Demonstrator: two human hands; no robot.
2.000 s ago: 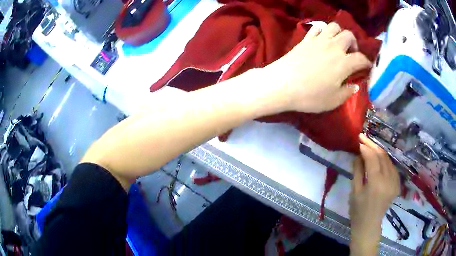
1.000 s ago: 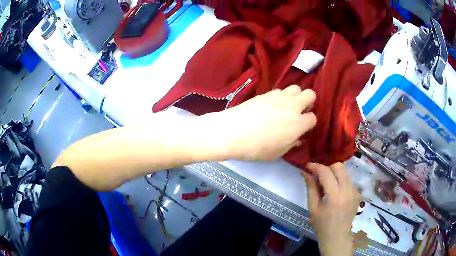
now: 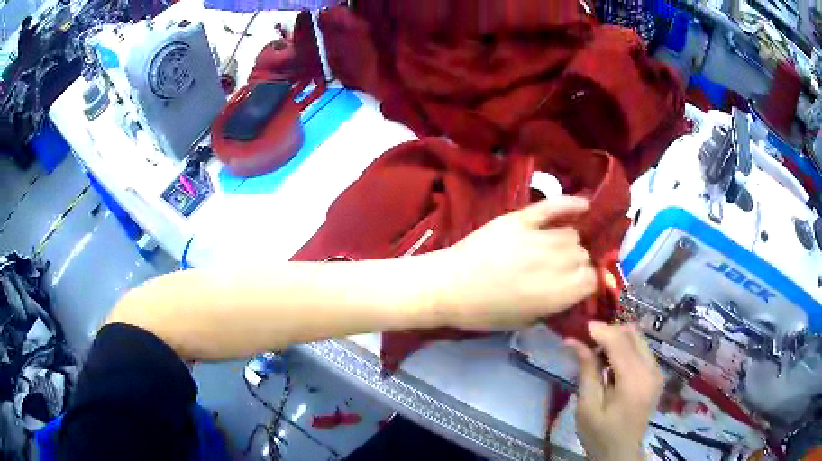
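A dark red garment (image 3: 388, 203) lies bunched on the white table, its front part at the needle area of the sewing machine (image 3: 721, 279), which has "JACK" lettering. My left hand (image 3: 532, 266) reaches across and grips the garment close to the needle area, fingers curled into the cloth. My right hand (image 3: 622, 374) is at the garment's near right corner, thumb and fingers pinching its edge. A white label (image 3: 546, 185) shows on the cloth just above my left hand. A pale zipper piece (image 3: 420, 243) shows left of it. The needle itself is hidden.
More red cloth (image 3: 487, 63) is piled behind. A black phone (image 3: 256, 110) lies on a round red object at the left. Dark snips (image 3: 667, 448) lie at the lower right. A printed measuring tape (image 3: 406, 396) runs along the table's front edge. Cloth piles lie on the floor.
My view has tilted up. My left hand has moved right and nearer the needle area, bunching the garment there. My right hand remains at the cloth's near edge.
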